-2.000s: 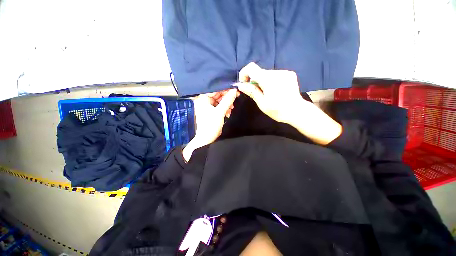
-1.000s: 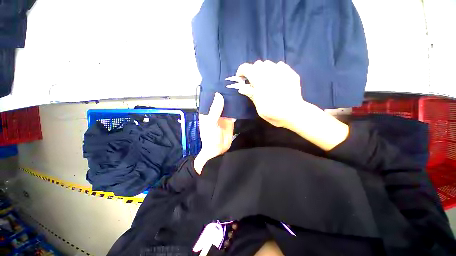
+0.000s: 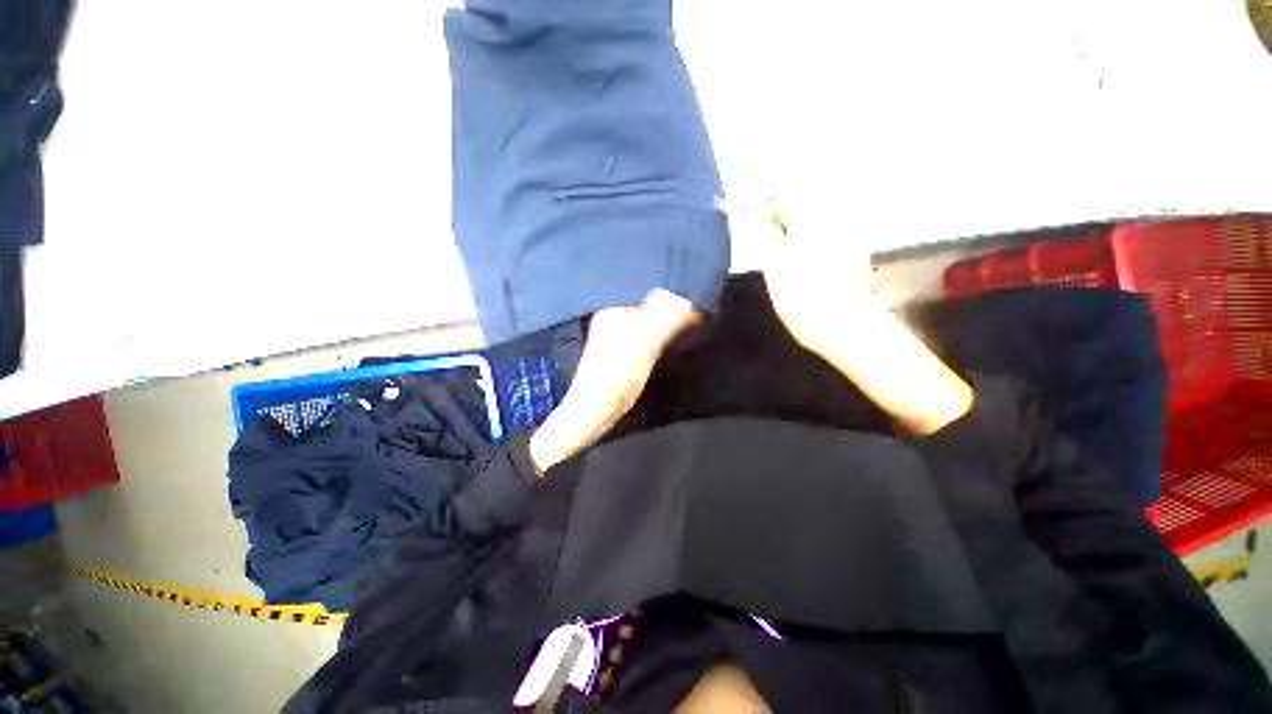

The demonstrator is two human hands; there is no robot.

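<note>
The navy trousers (image 3: 586,140) lie on the white table as one narrow folded width, with a welt pocket (image 3: 614,191) facing up. Their near end hangs at the table edge towards my lap. My left hand (image 3: 618,366) grips that near end, its fingers partly hidden at the cloth. My right hand (image 3: 816,286) is beside the right edge of the trousers, washed out against the white table. A faint short point of the thread snips (image 3: 728,207) shows at its fingers, touching or very near the cloth edge.
A blue basket (image 3: 491,388) full of dark garments stands at the lower left. Red baskets stand at the right (image 3: 1186,300) and far left (image 3: 70,453). Dark garments (image 3: 21,154) lie on the table's left end (image 3: 251,181). Yellow-black tape marks the floor.
The trousers have gone from broadly spread to a narrower folded width, further left, with a welt pocket now showing. My left hand has closed on the near end; my right hand has moved right.
</note>
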